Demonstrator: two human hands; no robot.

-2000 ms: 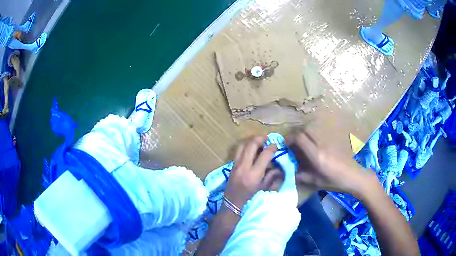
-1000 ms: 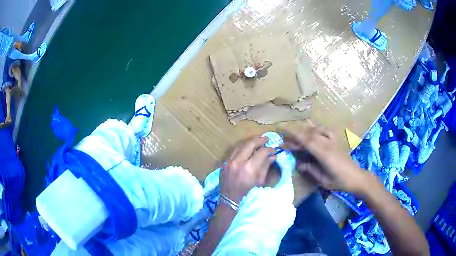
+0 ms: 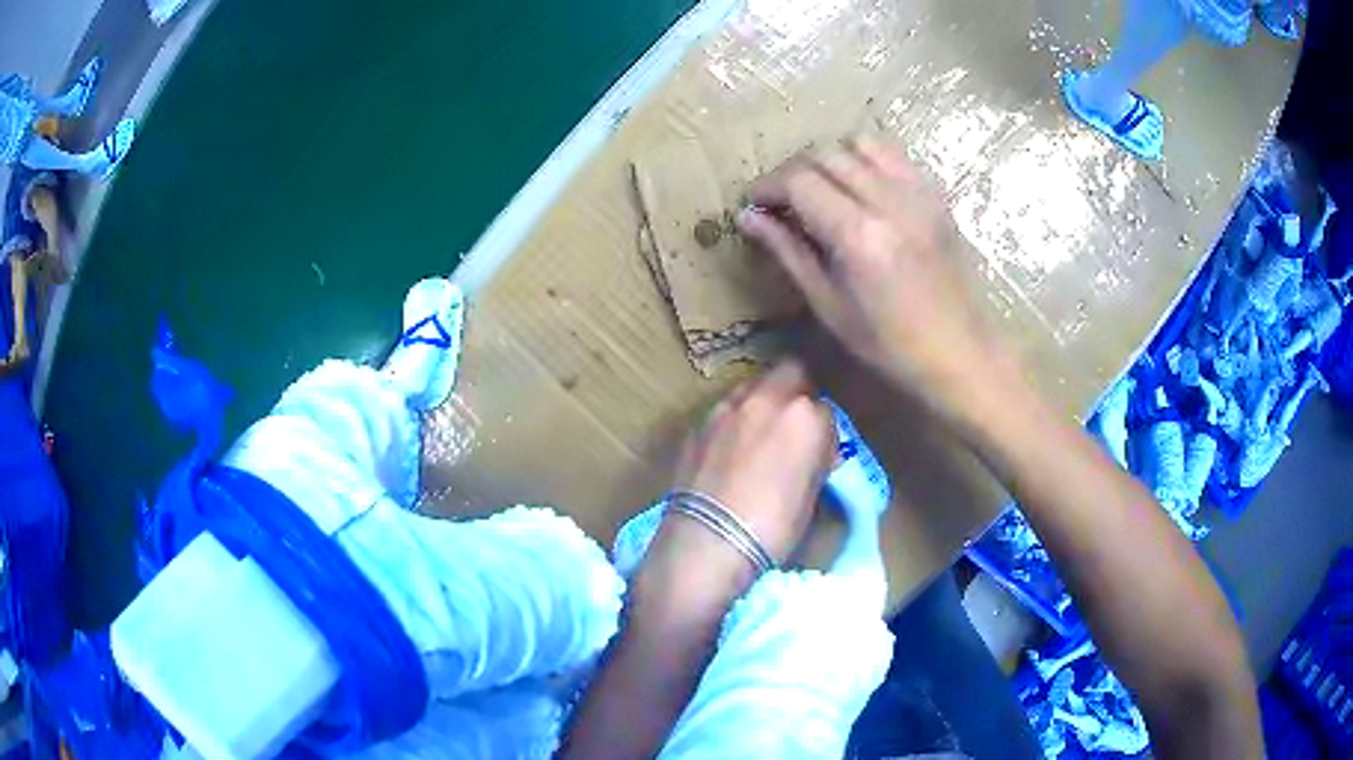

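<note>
My left hand (image 3: 764,457), with bracelets at the wrist, is closed around the foot of a half-figure (image 3: 787,653) in ruffled light shorts. Part of its sandal (image 3: 858,449) shows beside my fingers; the rest is hidden. My right hand (image 3: 868,253) is over the torn cardboard scrap (image 3: 683,245), fingertips together at the white spot, which it mostly covers. A brown stain (image 3: 708,232) shows left of the fingertips. No stick can be made out in the blurred fingers.
A large half-figure (image 3: 490,594) with a dark-blue sash (image 3: 319,594) stands at left. The green belt (image 3: 341,164) runs behind. Another sandalled foot (image 3: 1113,116) is at upper right. Heaped half-figures (image 3: 1187,416) lie beyond the right edge.
My right hand has moved up and left from the held foot to the cardboard scrap. My left hand has stayed at the foot, with its wrist turned.
</note>
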